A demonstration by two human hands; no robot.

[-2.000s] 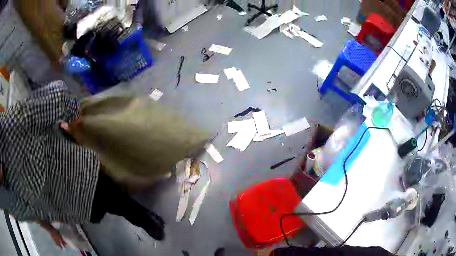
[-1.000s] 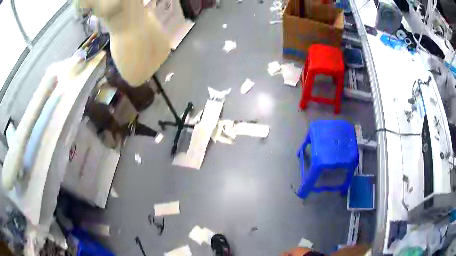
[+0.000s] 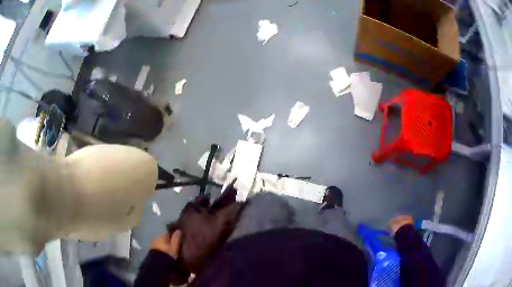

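A dark brown cloth heap [image 3: 208, 230] hangs at my left side, against my body. My left hand [image 3: 167, 243] is closed on its left edge; the cloth hides part of the fingers. My right hand [image 3: 401, 223] is small and blurred at the lower right, out to the side beside a blue stool [image 3: 384, 269]. It looks curled, and I cannot tell whether it holds anything or touches the stool.
A cream dress form [image 3: 106, 190] on a black stand is close on the left. A red stool [image 3: 426, 126] and a brown cardboard box [image 3: 401, 47] stand at the right. White scraps [image 3: 245, 162] lie on the grey floor [image 3: 303, 39].
The view has moved forward along the aisle. The dress form is now nearer on the left. Both hands and the brown cloth have come into view, and the blue stool has dropped to the lower edge.
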